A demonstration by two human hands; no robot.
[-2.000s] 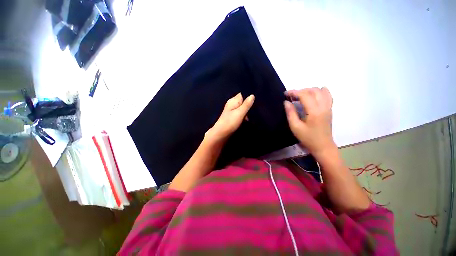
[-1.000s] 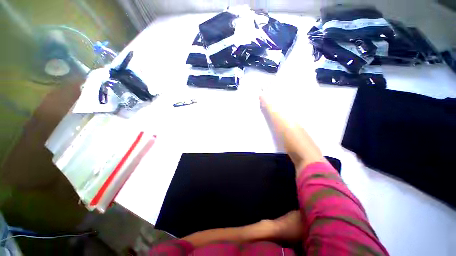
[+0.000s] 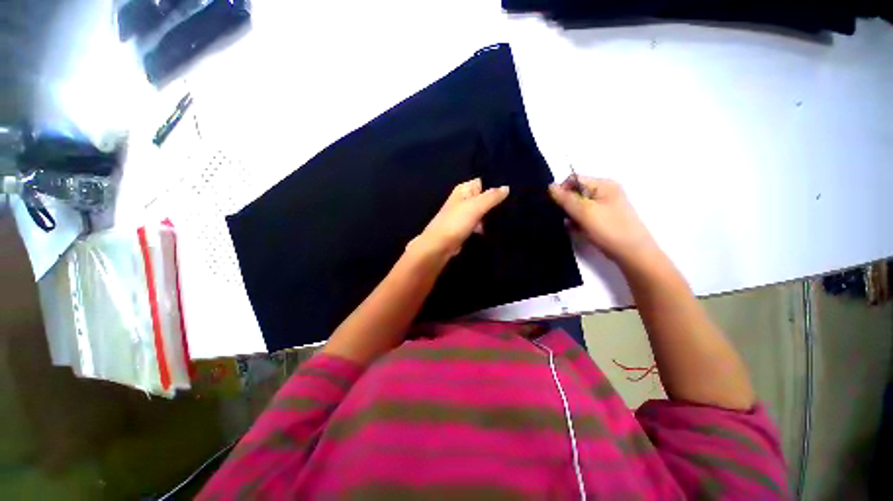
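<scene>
Matte black cloth (image 3: 362,196), flat and folded into a wedge shape, lies on the white table in front of me. My left hand (image 3: 460,217) rests on its middle, with thumb and fingertips together pinching the cloth. My right hand (image 3: 599,210) is at the cloth's right edge, fingertips touching the edge. It holds small metal thread snips (image 3: 578,183), partly hidden by the fingers, with a thin tip pointing up.
Clear poly bags with red strips (image 3: 117,308) lie at the table's left edge (image 3: 220,357). A dark pen-like thing (image 3: 173,119) lies beyond them. Packed black bundles (image 3: 196,39) are at the back left, more dark cloth (image 3: 685,15) at the back. Red strips (image 3: 636,370) are on the floor.
My right hand has come back from its reach across the table to the cloth's right edge. My left hand is now on the cloth's middle. The view has tilted down.
</scene>
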